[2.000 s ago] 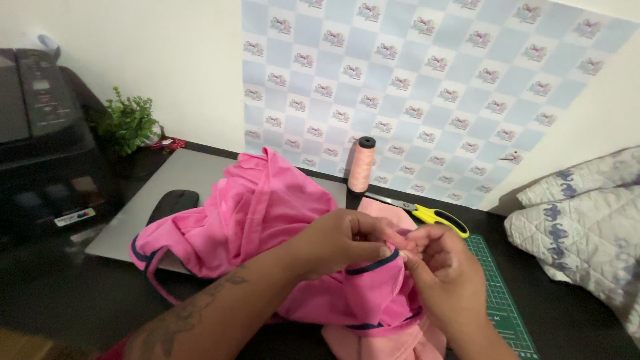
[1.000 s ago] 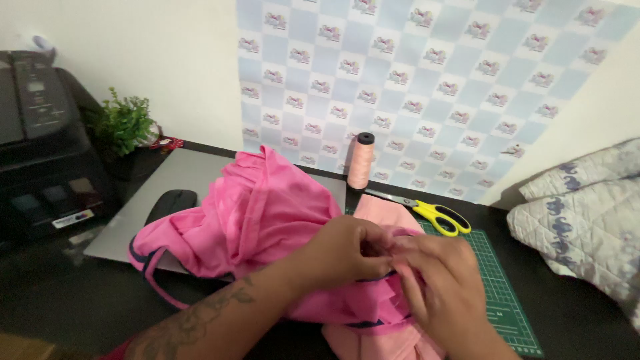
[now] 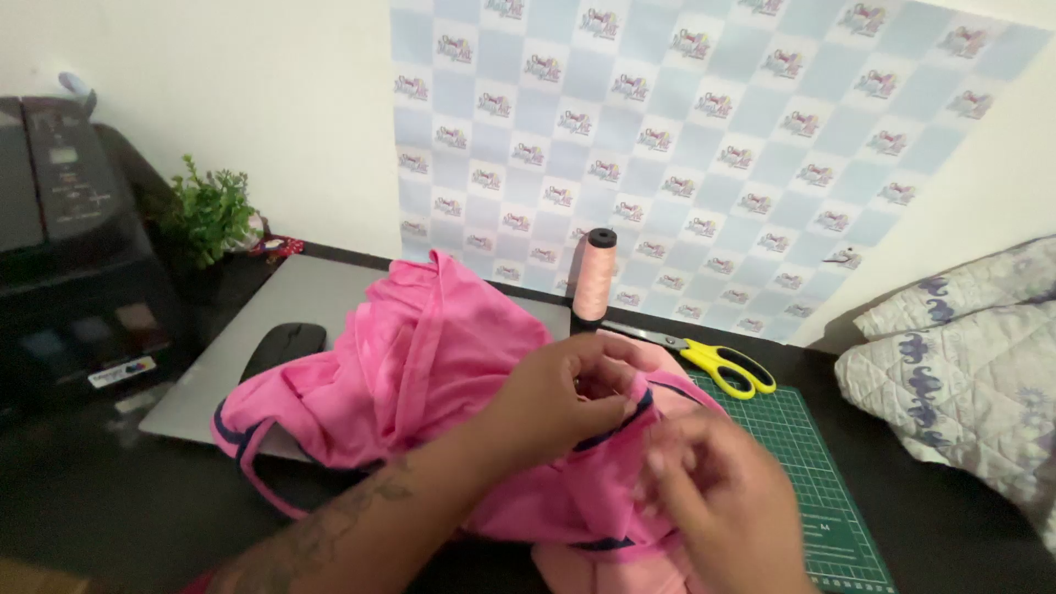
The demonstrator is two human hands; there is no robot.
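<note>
A pink knit garment [image 3: 462, 346] with navy trim lies bunched across the middle. My left hand [image 3: 577, 392] pinches its navy-edged strap between thumb and fingers. Just to the right, my right hand [image 3: 709, 483] is curled over the cloth, slightly blurred; whether something thin sits between its fingertips cannot be told. Lighter peach fabric [image 3: 643, 351] shows behind and below the garment. Behind the hands stands a cone of peach thread [image 3: 595, 280] with a black top. Scissors with yellow handles [image 3: 726, 367] lie beside it, their blades toward the cone.
A green cutting mat [image 3: 813, 478] lies at the right, near a quilted cloth [image 3: 973, 388]. At the left are a closed grey laptop [image 3: 214, 363], a black mouse [image 3: 285, 351], a black printer [image 3: 74, 264] and a small green plant [image 3: 210, 214]. Patterned paper [image 3: 643, 148] covers the wall.
My right hand has moved down and away from my left hand; the two were together at the trim before. My left hand still holds the garment's edge.
</note>
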